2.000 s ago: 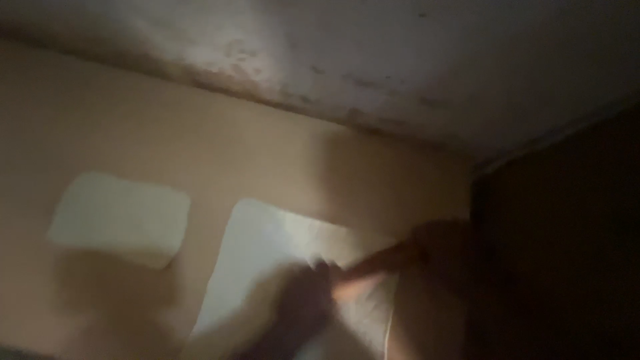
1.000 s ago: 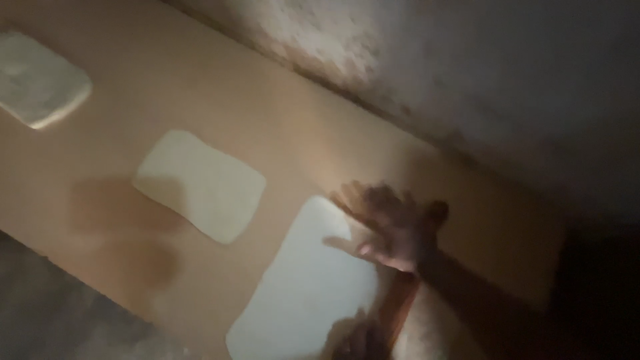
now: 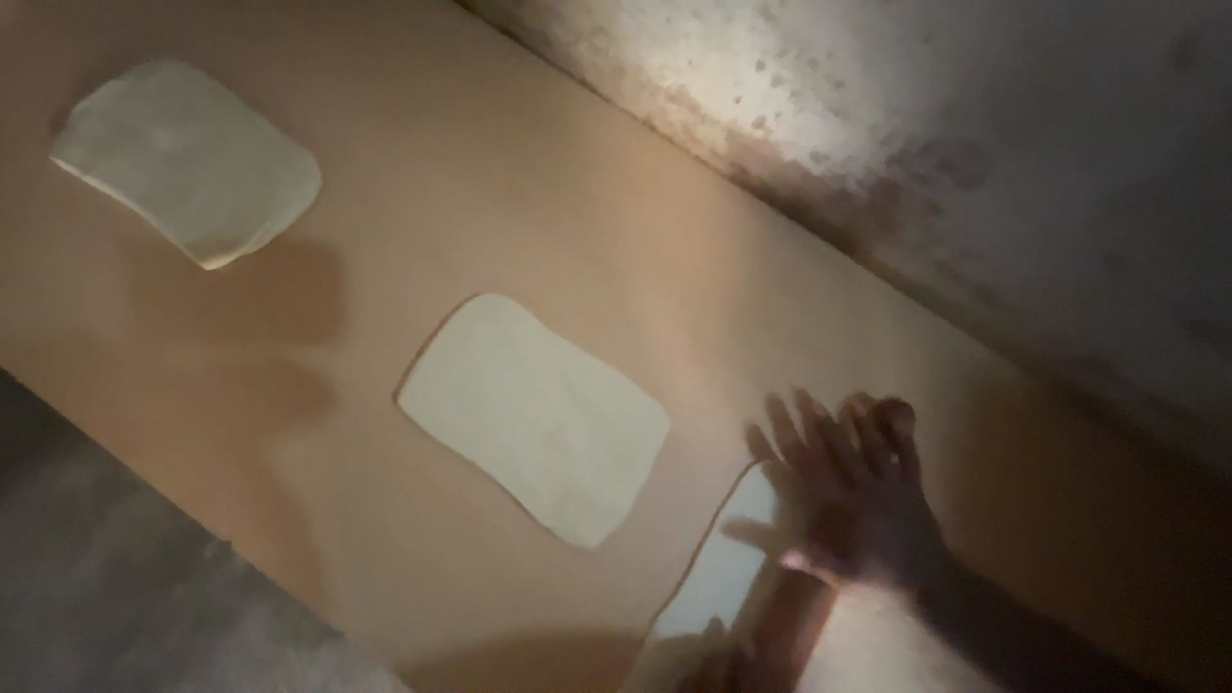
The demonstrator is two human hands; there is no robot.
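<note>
My right hand [image 3: 847, 500] spreads its fingers, palm down, over the upper part of what looks like a wooden rolling pin [image 3: 794, 626]. Whether the palm presses on it cannot be told. Dark fingers of my left hand [image 3: 707, 664] show near the pin's lower part at the bottom edge, blurred and cut off. Beneath the hands lies a flat pale sheet, apparently dough [image 3: 717, 577], partly hidden by hands and shadow. To its left, a separate rounded rectangular dough sheet [image 3: 539, 419] lies flat. Another dough piece [image 3: 192, 159], its lower edge thicker, lies at the upper left.
The pieces lie on a long tan work surface [image 3: 539, 164]. A stained, rough wall [image 3: 866, 144] runs along its far side. Grey floor [image 3: 115, 577] shows past the near edge at lower left. Shadows fall across the surface; light is dim.
The view has swung left, showing more of the surface. Two seconds ago the pin lay slanting between the hands; since a second ago my right hand has stayed spread over the pin.
</note>
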